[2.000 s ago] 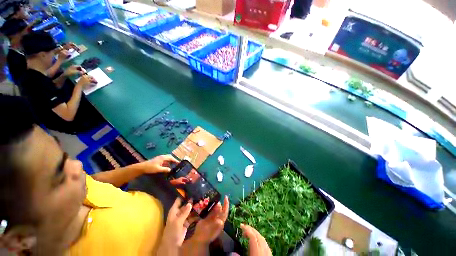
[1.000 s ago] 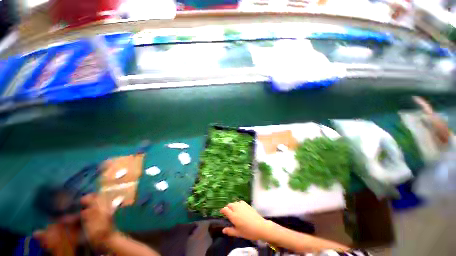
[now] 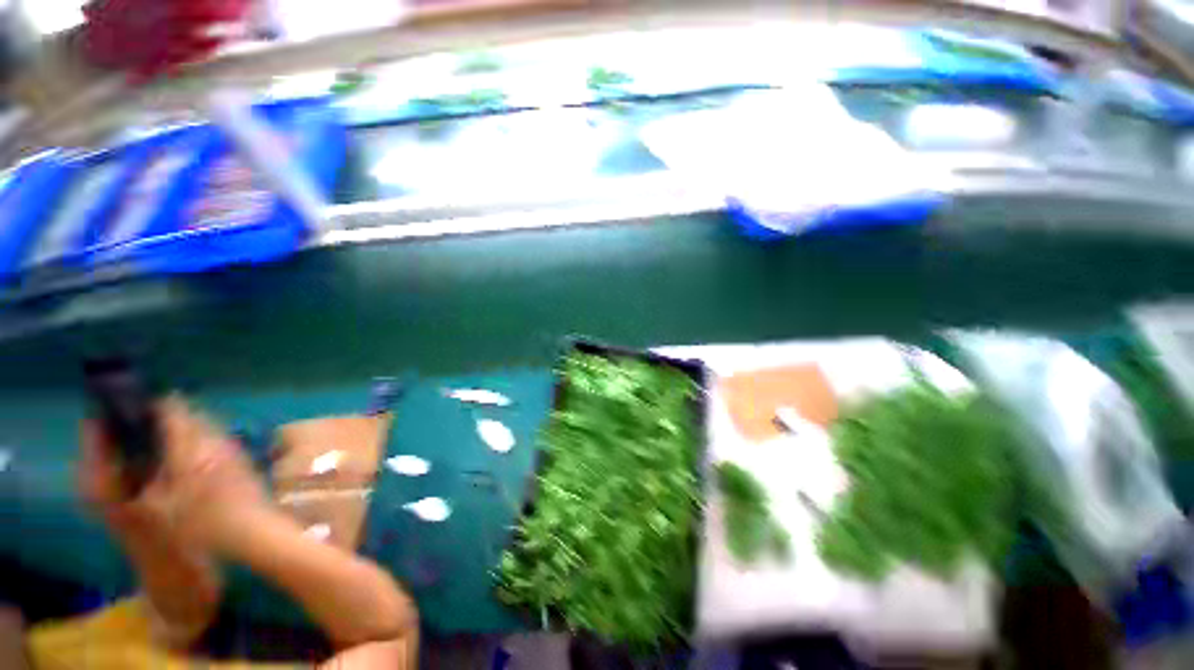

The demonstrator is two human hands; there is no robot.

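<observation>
Neither of my hands is in view. A shallow black tray [image 3: 705, 393] full of green stemmed sprigs [image 3: 609, 497] lies in front of me. To its right is a white work sheet [image 3: 753, 596]. On the sheet are a tan cardboard pad [image 3: 766, 395] at the back, a small white round thing [image 3: 786, 419] at its edge, a small clump of sprigs [image 3: 749, 513] and a large loose sprig pile [image 3: 917, 478]. The frame is blurred, so single sprigs cannot be made out.
At left, another person's blurred hands [image 3: 183, 465] hold a dark phone [image 3: 125, 416]. Nearby are a cardboard piece [image 3: 343, 445] and several small white items [image 3: 495, 435]. A whitish plastic bag [image 3: 1087, 419] lies right. Blue crates [image 3: 282, 233] and a white-lined blue crate [image 3: 786, 157] stand across the bench.
My hand and forearm, at the tray's near edge a second ago, have left the picture. The neighbour's hands and phone now show raised at left. The view has shifted slightly.
</observation>
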